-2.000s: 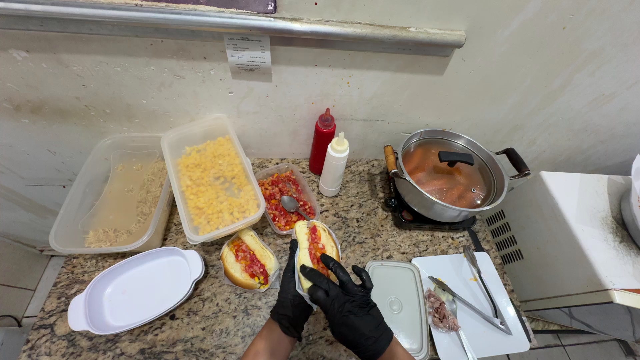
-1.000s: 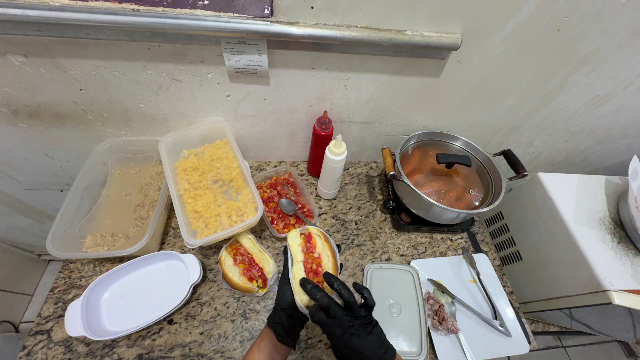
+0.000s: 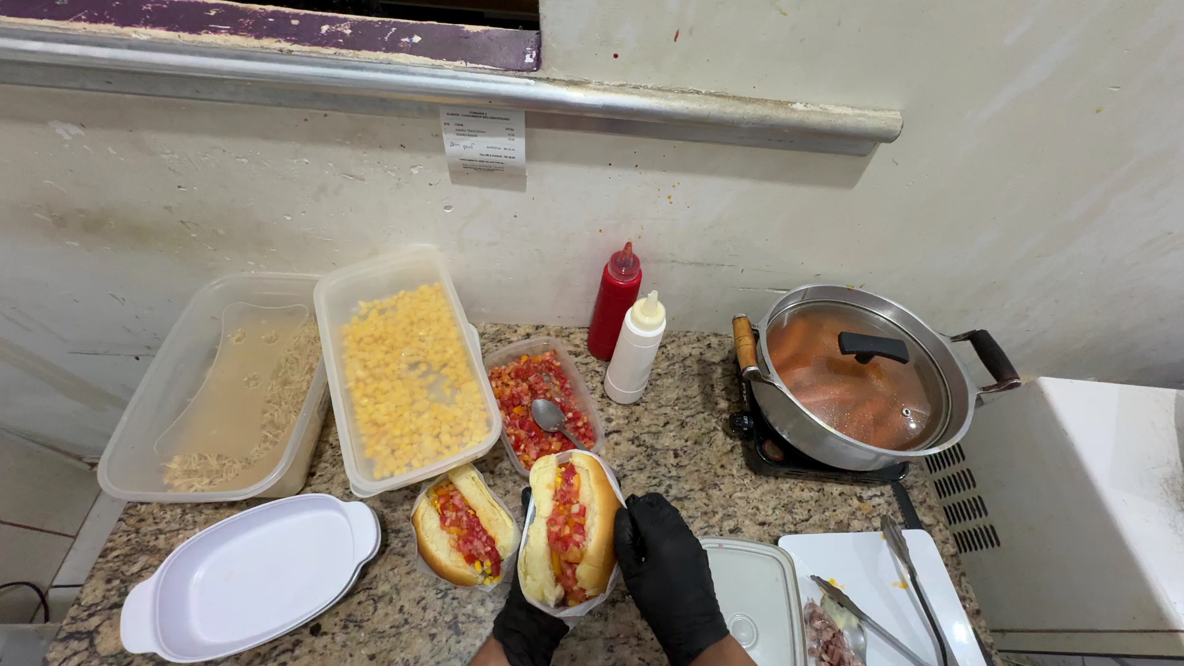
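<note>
A filled hot dog bun (image 3: 570, 532) in a white wrapper is held between my hands, both in black gloves. My left hand (image 3: 530, 620) supports it from below and the left, partly hidden by the bun. My right hand (image 3: 668, 573) grips its right side with the fingers bent. Chopped tomato filling lies along the bun's slit. A second filled bun (image 3: 465, 530) in a wrapper rests on the counter just left. Behind the held bun stands a plastic tub of chopped tomato (image 3: 525, 388) with a metal spoon (image 3: 552, 416) in it.
Around are a corn container (image 3: 416, 379), a shredded-food container (image 3: 277, 398), a white oval dish (image 3: 259, 573), red (image 3: 615, 310) and white (image 3: 635, 351) squeeze bottles, a lidded pot of sausages (image 3: 856, 379) on a burner, a plastic lid (image 3: 754, 592), and tongs (image 3: 911, 578) on a white board (image 3: 869, 555).
My right hand's fingers were over the top of the bun's filling; they have moved to its right side, and the filling now shows uncovered.
</note>
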